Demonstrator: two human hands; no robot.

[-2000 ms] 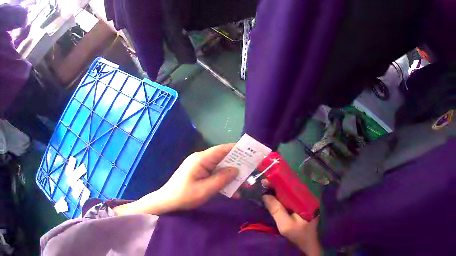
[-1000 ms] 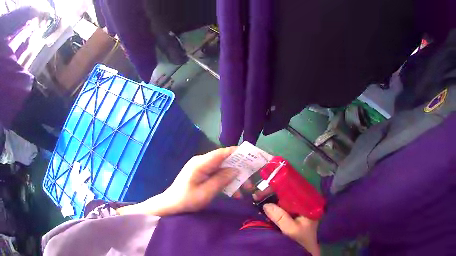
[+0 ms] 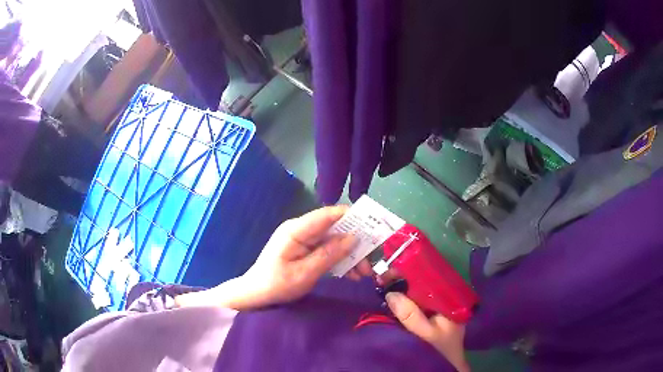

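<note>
My left hand (image 3: 294, 254) holds a white printed hang tag (image 3: 363, 231) between thumb and fingers, near the middle of the view. My right hand (image 3: 429, 325) is shut on the red tagging gun (image 3: 436, 280), just right of the tag. A white strip of tag fasteners (image 3: 397, 253) lies on the gun's top. The tag's right edge meets the gun's front end; whether the needle is through it is hidden. Purple and dark garments (image 3: 334, 109) hang just beyond the tag, their lower edges close to its top.
An upturned blue crate (image 3: 156, 182) stands at the left, with loose white hang tags (image 3: 113, 265) on its near end. A grey garment with a yellow-edged badge (image 3: 640, 143) is at the right. A green basket (image 3: 534, 138) and a thin metal bar (image 3: 454, 195) are behind.
The hanging garments have shifted left in view and their lower edges now hang above the tag. The tag and gun have moved closer together. Both hands keep their hold.
</note>
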